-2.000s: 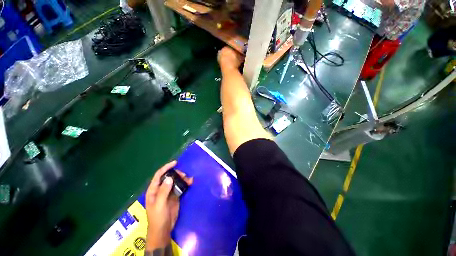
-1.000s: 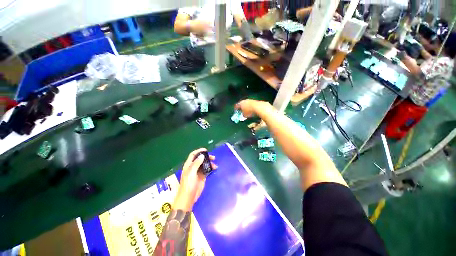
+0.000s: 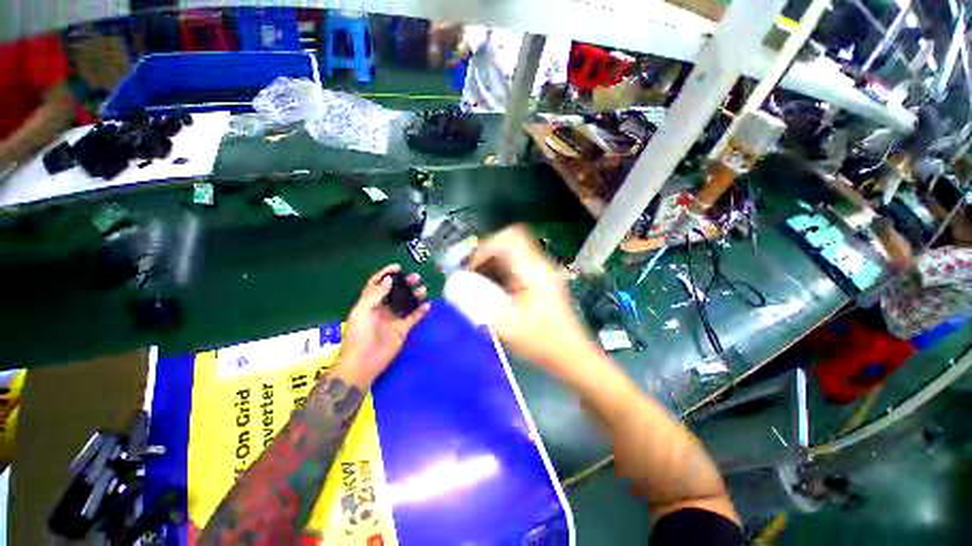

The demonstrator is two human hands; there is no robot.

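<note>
My left hand [image 3: 375,328] holds a small black plastic case [image 3: 402,293] between thumb and fingers, above the top edge of the blue and yellow poster [image 3: 469,427]. My right hand [image 3: 520,286] is blurred, just right of the left hand and apart from it. A white cover [image 3: 476,298] shows at its thumb or finger. A pale, blurred piece, possibly a circuit board [image 3: 458,254], shows at its fingertips; the grip is unclear.
Small green boards [image 3: 280,206] lie along the dark green line. More black cases [image 3: 101,480] lie on the poster's brown part. A slanted white post [image 3: 671,139] stands right of my right hand. Beyond are black parts [image 3: 128,144], a blue tote [image 3: 213,83], plastic bags [image 3: 352,119] and other people.
My right hand has come back from the far side of the line towards my left hand. My left hand still holds the black case. The view has shifted, showing more cases at lower left.
</note>
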